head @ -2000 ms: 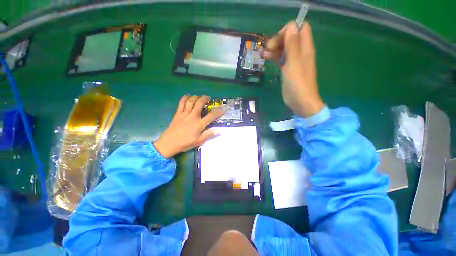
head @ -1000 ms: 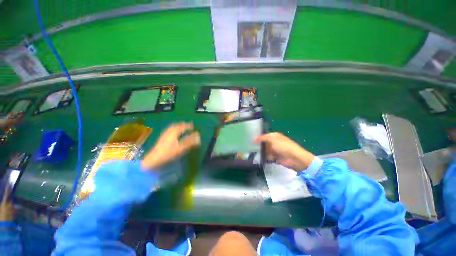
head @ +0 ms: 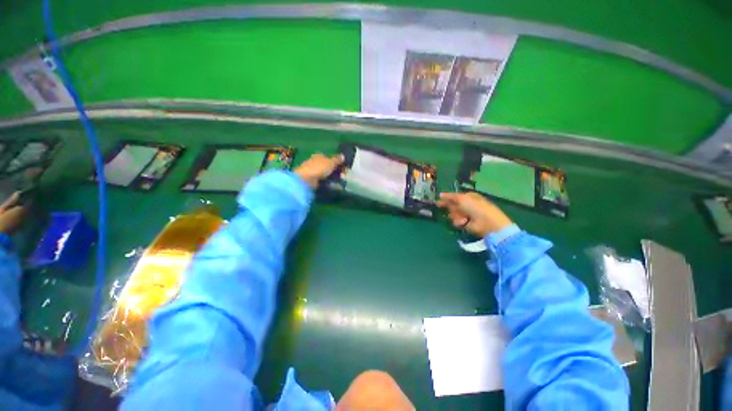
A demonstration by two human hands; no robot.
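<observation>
A black-edged tablet unit (head: 380, 177) lies in the row at the back of the green surface, its white panel in the middle and its circuit board at the right end. My left hand (head: 319, 169) holds its left end. My right hand (head: 473, 213) is at its lower right corner, fingertips close together at the edge; whether they grip it or only touch it is unclear. A small white strip (head: 472, 246) shows below my right hand. A pale band (head: 503, 233) is on my right wrist.
Other tablets (head: 237, 168) lie left and right (head: 514, 180) in the row. Amber film (head: 152, 277) in crinkled plastic lies left, by a blue box (head: 67, 239) and blue cord (head: 99, 201). A white sheet (head: 465, 353), plastic bag (head: 624, 281) and grey strips (head: 671, 321) lie right. A co-worker's hand (head: 11, 215) is far left.
The tablet has moved from in front of me to the back row, with both hands reaching forward to it. The view has tilted up since the oldest frame, showing the green wall and posted sheet.
</observation>
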